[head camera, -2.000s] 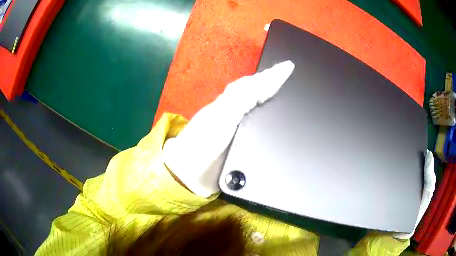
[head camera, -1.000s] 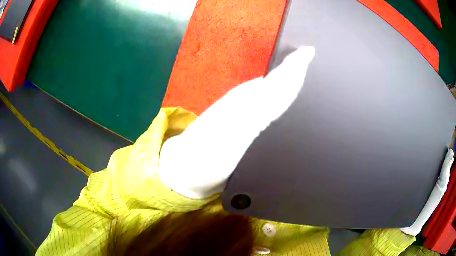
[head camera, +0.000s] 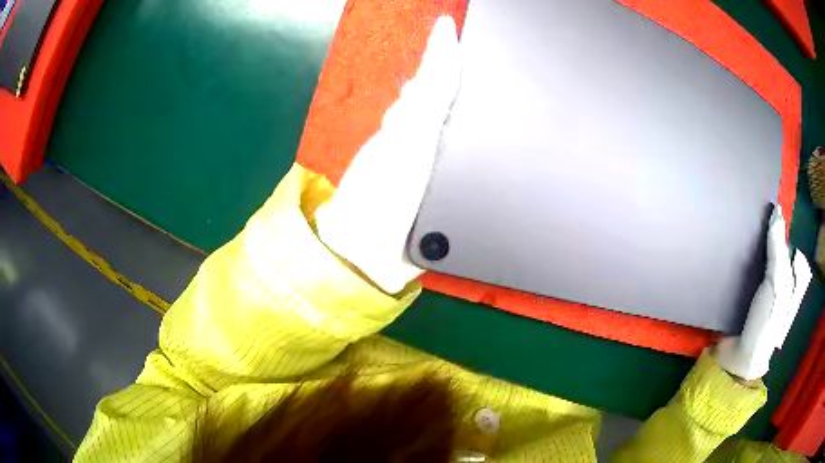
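Observation:
A grey tablet lies back cover up over an orange-red foam pad, whose rim shows around it. The dark round rear camera is at its near left corner. My left hand, in a white glove, lies along the tablet's left edge with fingers pointing away from me. My right hand, also gloved in white, is at the tablet's right edge, its fingers partly spread. Both hands hold the tablet between them. The tablet's front is hidden.
The pad lies on a green bench mat. Another orange-red pad with a dark slab on it is at the far left. More red pads are at the right edge. Grey floor with a yellow line is at lower left.
The tablet has moved away from my face, down onto the pad. My left hand has slid off its back cover to the left edge. My right hand shows more fully.

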